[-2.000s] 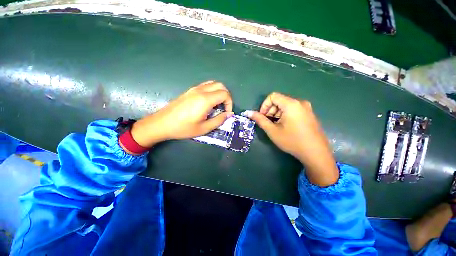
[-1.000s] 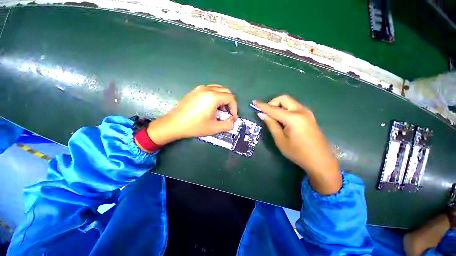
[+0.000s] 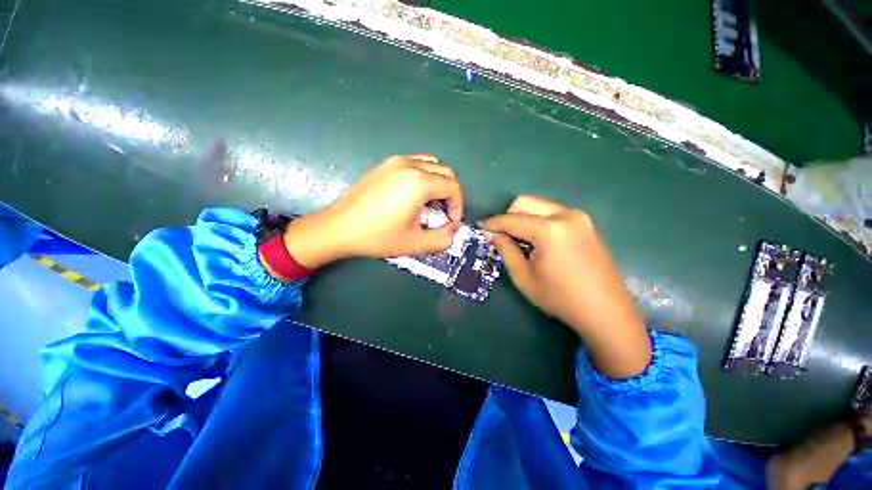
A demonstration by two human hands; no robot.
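Observation:
The phone unit (image 3: pixel 475 272) lies flat on the dark green bench (image 3: pixel 402 325), its dark speckled board end to the right and its pale area partly under my left hand. My left hand (image 3: pixel 394 211) is over the unit's left part, thumb and fingers pinched at its upper edge. Something pale shows between the fingers, too small to tell. My right hand (image 3: pixel 557 256) has thumb and index finger at the unit's upper right corner. Whether it holds something small is hidden by the fingertips.
Two similar units (image 3: pixel 764 316) lie side by side at the right. Another unit (image 3: pixel 734 38) is on the green conveyor (image 3: pixel 612 33) beyond the worn whitish rail (image 3: pixel 574 80). A pale wrapped post (image 3: pixel 843 196) stands at right. Another person's arm (image 3: pixel 813 461) shows at lower right.
My right hand was drawn back from the unit with a small blue-white piece at its fingertips; now its fingertips are at the unit's edge. My left hand stays on the unit.

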